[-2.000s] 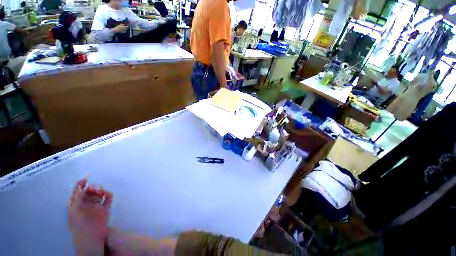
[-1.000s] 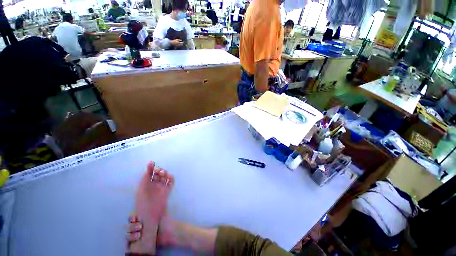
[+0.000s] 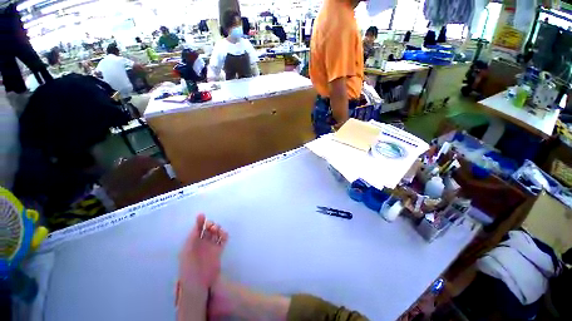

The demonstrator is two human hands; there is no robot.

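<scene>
My left hand (image 3: pixel 202 254) is raised over the pale table (image 3: pixel 263 251), with its fingers loosely curled and nothing clearly seen in it. A thin pale line shows by its fingertips, too small to identify. My right hand (image 3: pixel 219 299) comes from the right in an olive sleeve and is wrapped around my left wrist, its fingers mostly hidden. Dark thread snips (image 3: pixel 335 212) lie on the table to the right of my hands, touched by neither.
White papers (image 3: pixel 370 164) with a tan envelope (image 3: pixel 357 134) and clear coil (image 3: pixel 389 148) lie at the far right, beside cluttered supplies (image 3: pixel 433 188). A yellow-rimmed fan (image 3: pixel 14 229) stands at the left. A person in orange (image 3: pixel 337 53) stands beyond the table.
The view has swung left, bringing the fan into sight. My right hand now clasps my left wrist; its fingers showed more clearly one second ago. The snips still lie on the table.
</scene>
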